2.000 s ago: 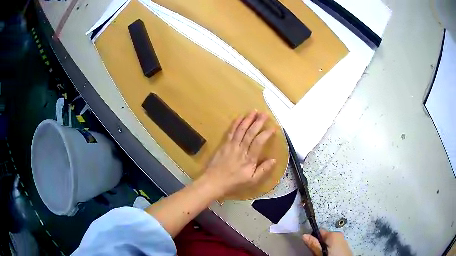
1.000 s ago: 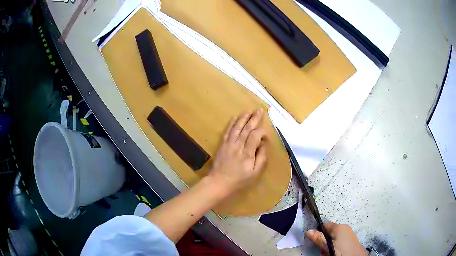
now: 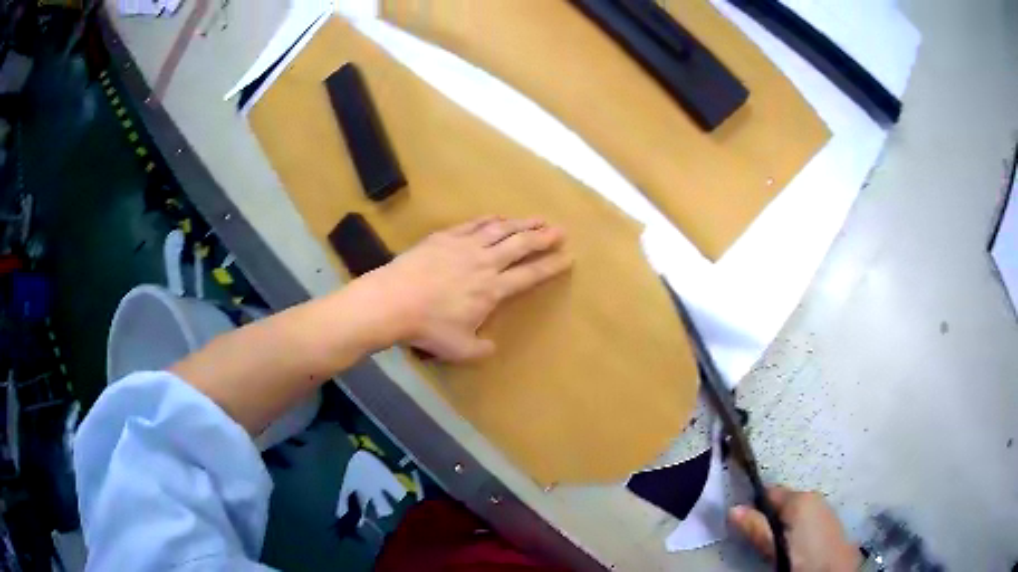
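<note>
A tan card pattern (image 3: 580,369) lies nearest me, rounded end towards my right. My left hand (image 3: 474,285) rests on it with fingers spread, gripping nothing; my wrist partly hides one dark pattern weight (image 3: 359,241). Another pattern weight (image 3: 365,134) lies further up the card. My right hand (image 3: 798,531), partly cut off at the bottom edge, holds the long black shears (image 3: 731,419). The blades run along the card's right edge, over the white marker paper (image 3: 742,324). The blade tips are at the card's edge.
A second card pattern (image 3: 714,201) with a handled weight (image 3: 670,56) lies beyond. A black strip (image 3: 820,50) is beside it. A dark offcut (image 3: 675,487) and a white scrap (image 3: 703,520) lie by the shears. A bucket (image 3: 140,324) stands on the floor, left of the riveted table edge (image 3: 458,467).
My left hand has slid left across the card, and its forearm now covers part of the lower weight and the bucket. My right hand still holds the shears along the card's edge.
</note>
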